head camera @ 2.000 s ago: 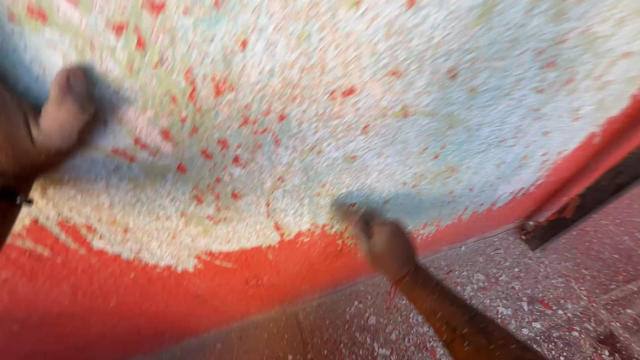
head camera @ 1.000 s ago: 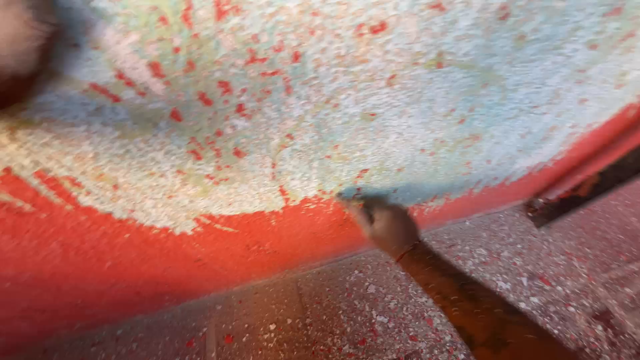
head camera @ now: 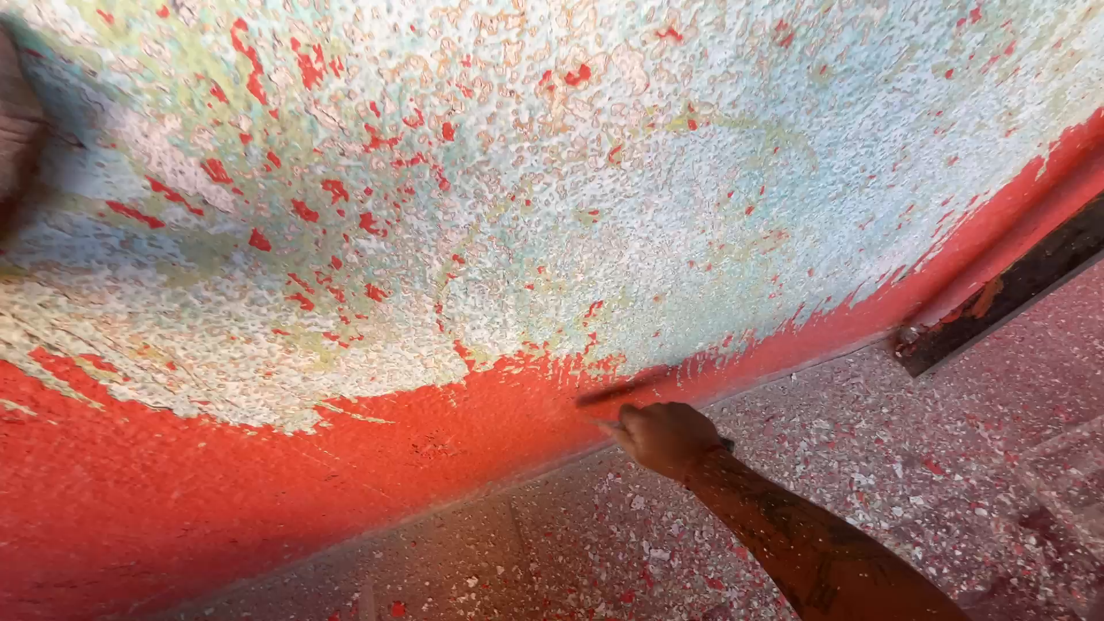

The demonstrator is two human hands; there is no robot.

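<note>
My right hand (head camera: 668, 438) is closed around a scraping tool (head camera: 608, 423), whose thin front end points left toward the red paint low on the wall. Only small parts of the tool show, its rear end just past my wrist, so its exact kind is unclear. Above the red band (head camera: 362, 466), the wall (head camera: 535, 190) is bare of most red paint, with mottled white, pale blue and green layers and red flecks. At the left edge, part of my left hand (head camera: 17, 134) is near or against the wall; its fingers are mostly out of view.
The floor (head camera: 586, 535) along the wall's foot is strewn with white and red paint chips. A dark board or frame piece (head camera: 992, 293) stands at the right, where the wall ends, its end at the floor edge.
My right hand has moved a little down from the ragged paint edge onto the red band. My left hand shows less than two seconds ago, as the view has shifted.
</note>
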